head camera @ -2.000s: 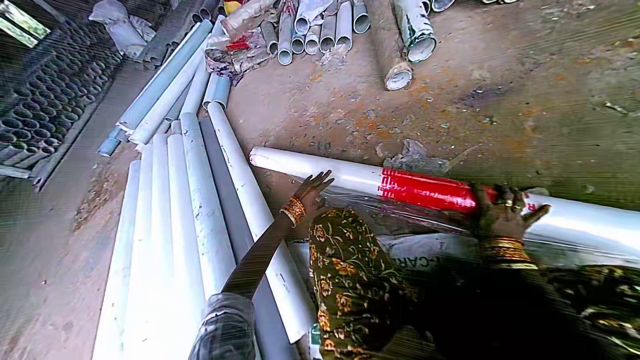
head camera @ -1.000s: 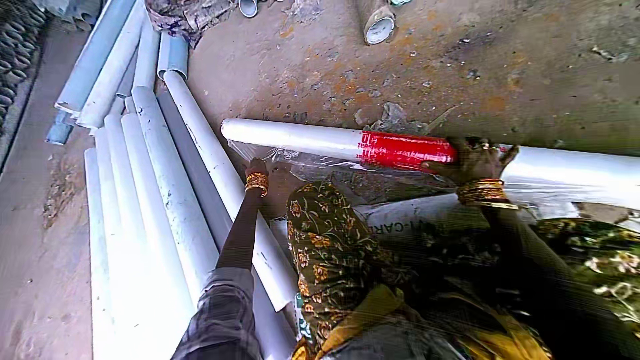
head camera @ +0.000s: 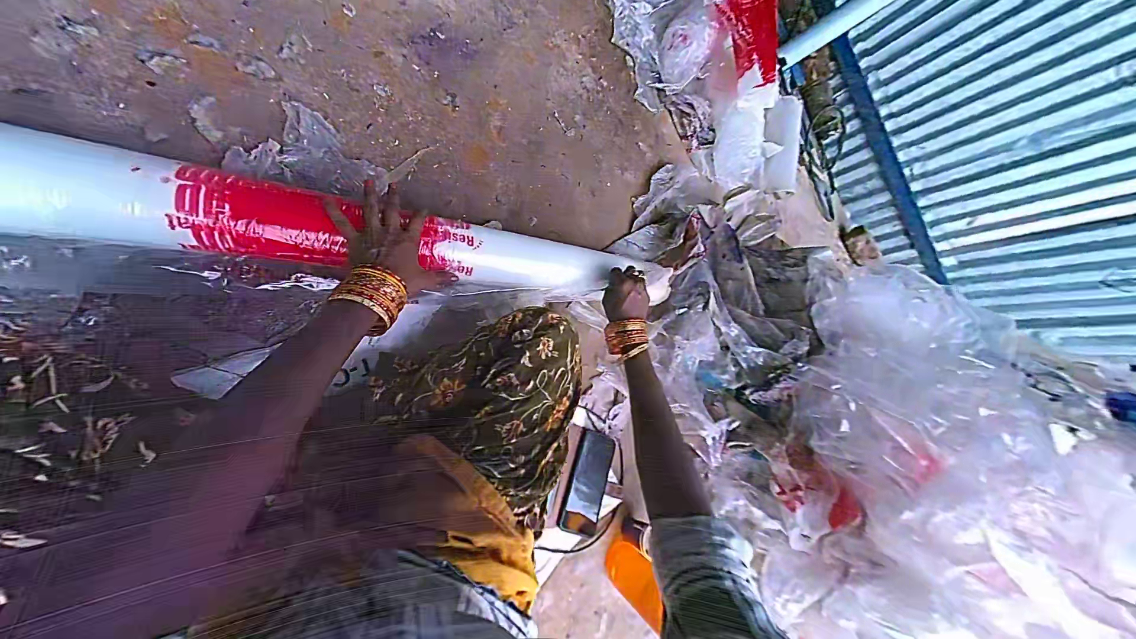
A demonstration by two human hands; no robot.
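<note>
A long white pipe [head camera: 532, 257] in clear plastic wrap with a red printed band [head camera: 266, 213] lies across the upper left and middle. My left hand [head camera: 382, 235] rests on the right part of the band, fingers spread over the pipe. Closed at the pipe's right end, my right hand [head camera: 627, 293] appears to pinch the loose plastic wrap; its fingertips are partly hidden. Bangles circle both wrists. Beneath the pipe, between my arms, is my knee in patterned cloth [head camera: 506, 382].
Crumpled clear plastic film [head camera: 923, 426] is heaped on the right, with more behind the pipe end. A phone [head camera: 587, 481] and an orange object [head camera: 635, 577] lie beside my right forearm. Corrugated metal sheeting [head camera: 1021, 160] stands at upper right. Scraps litter the dirt floor [head camera: 497, 115].
The view has swung far to the right. My left hand, near the pipe's left end before, is now on the red band. My right hand has moved from the band to the right end.
</note>
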